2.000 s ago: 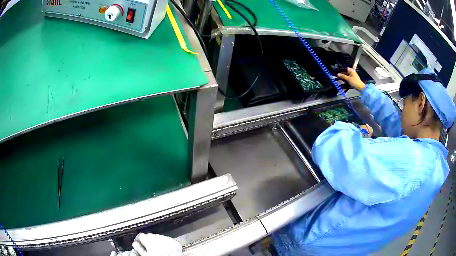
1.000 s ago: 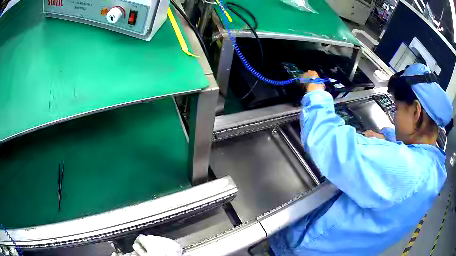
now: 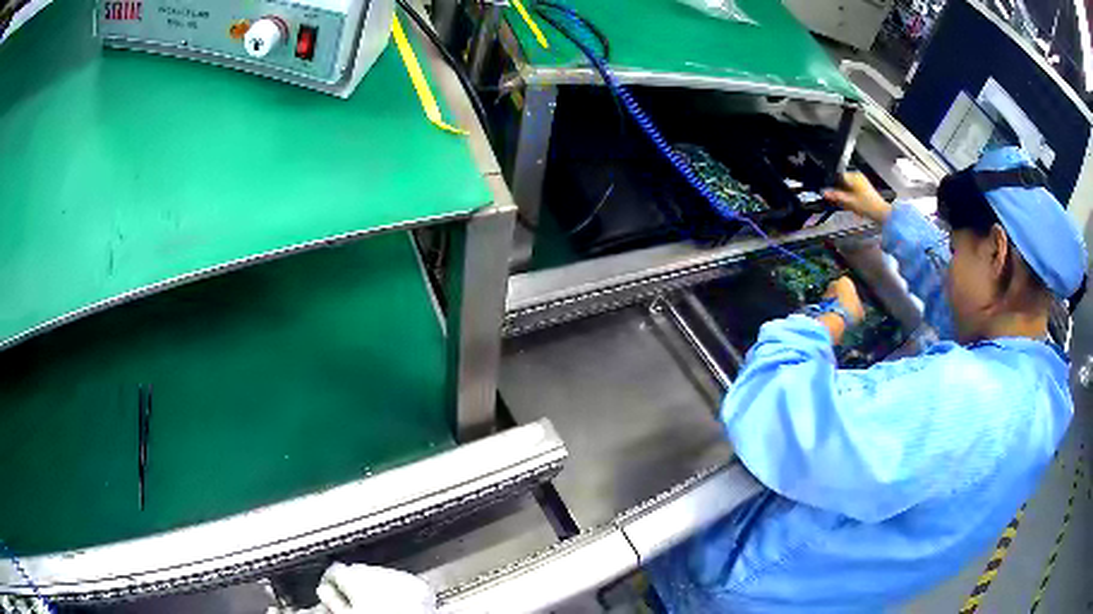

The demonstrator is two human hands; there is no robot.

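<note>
One white-gloved hand, apparently my right hand (image 3: pixel 374 590), shows at the bottom edge, below the near conveyor rail (image 3: pixel 288 513). It is cut off by the picture's edge, and whether it holds anything cannot be told. My left hand is out of the picture. The pale metal rail has a chain along its inner side. Black tweezers (image 3: pixel 144 446) lie on the lower green mat (image 3: pixel 288 360).
A blower box (image 3: pixel 228 36) stands on the upper green shelf (image 3: pixel 240 144). At right, a person in a blue smock (image 3: pixel 911 444) reaches over a black carrier with green boards (image 3: pixel 805 278). A black bin (image 3: pixel 635 204) sits behind the far rail. A coiled blue cord (image 3: pixel 659 138) hangs there.
The other person's arm has moved from the bins back to the carrier on the rails, and the blue cord has shifted with it. My gloved hand has barely moved.
</note>
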